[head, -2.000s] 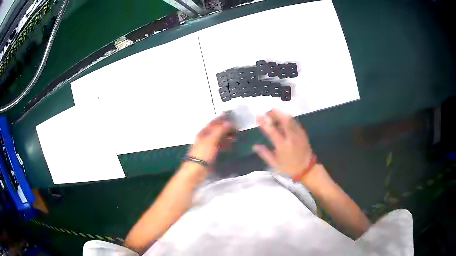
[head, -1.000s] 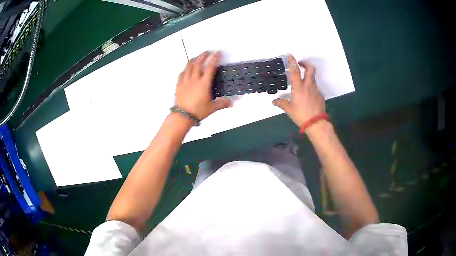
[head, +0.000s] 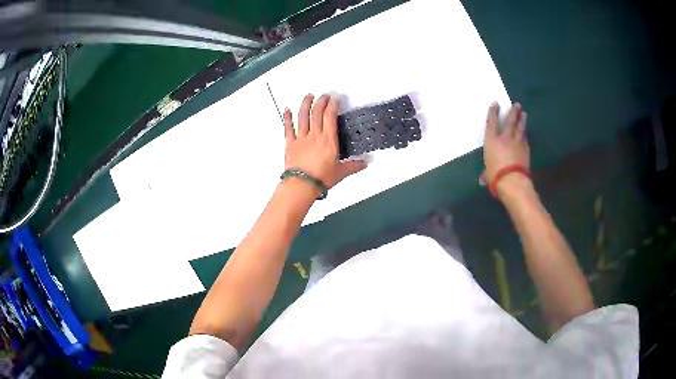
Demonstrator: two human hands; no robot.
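A group of several small black adapter blocks [head: 379, 126] lies packed edge to edge on the white paper sheets [head: 215, 159]. My left hand [head: 317, 144] lies flat with fingers spread against the left side of the group and holds nothing. Its thumb is below the group's lower left corner. My right hand [head: 508, 144] is to the right, away from the blocks, at the right edge of the paper. Its fingers are apart and it is empty.
The green bench top [head: 244, 255] shows around the paper. A blue bin [head: 55, 303] stands at the lower left. A pale curved cable or hose [head: 55, 148] hangs at the far left. A grey metal bar [head: 148, 29] crosses the upper left.
The loose rows of blocks have been squared into one compact group. My right hand has left the group's right side and moved right to the paper's edge. My left hand stays at the group's left side.
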